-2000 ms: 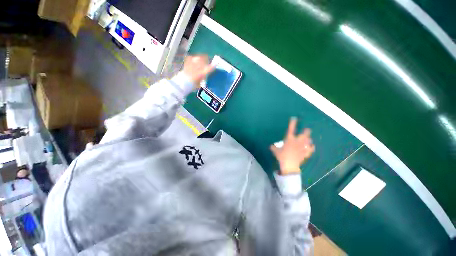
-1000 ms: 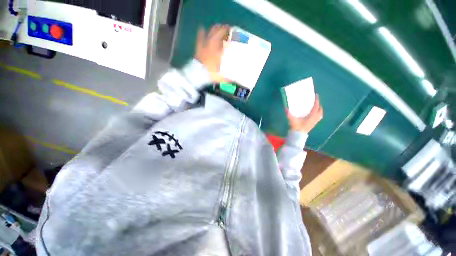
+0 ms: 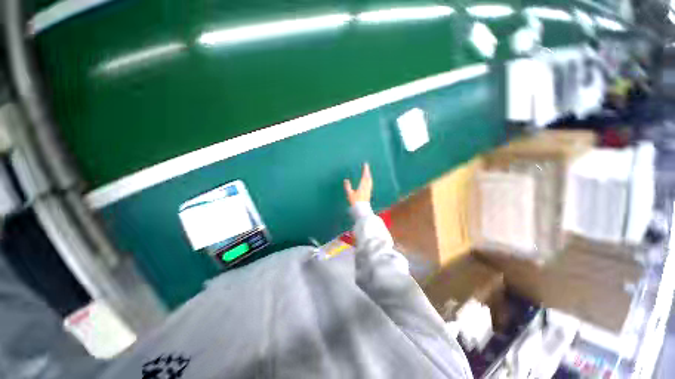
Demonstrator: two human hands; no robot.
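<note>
A small digital scale with a lit green display (image 3: pixel 236 253) stands at the left of the dark green bench. A white flat piece (image 3: pixel 215 220) lies on its pan, with a strip of light blue showing behind it. A white box (image 3: pixel 412 129) lies alone farther right on the bench. My right hand (image 3: pixel 360 186) is over the bench between the scale and this box, touching neither. Its fingers are apart and I see nothing in it, though it is slightly blurred. My left hand is not in view.
The glossy green conveyor belt (image 3: pixel 281 81) runs behind a white rail (image 3: pixel 296 129). A red patch (image 3: pixel 385 219) shows at the bench's front edge. Open brown cartons (image 3: pixel 453 215) and white stacks (image 3: pixel 608 194) stand at the right. A grey frame runs along the left.
The view has turned right. The white box that my right hand held is out of that hand, and I cannot tell where it went. My left hand has left the scale and the picture.
</note>
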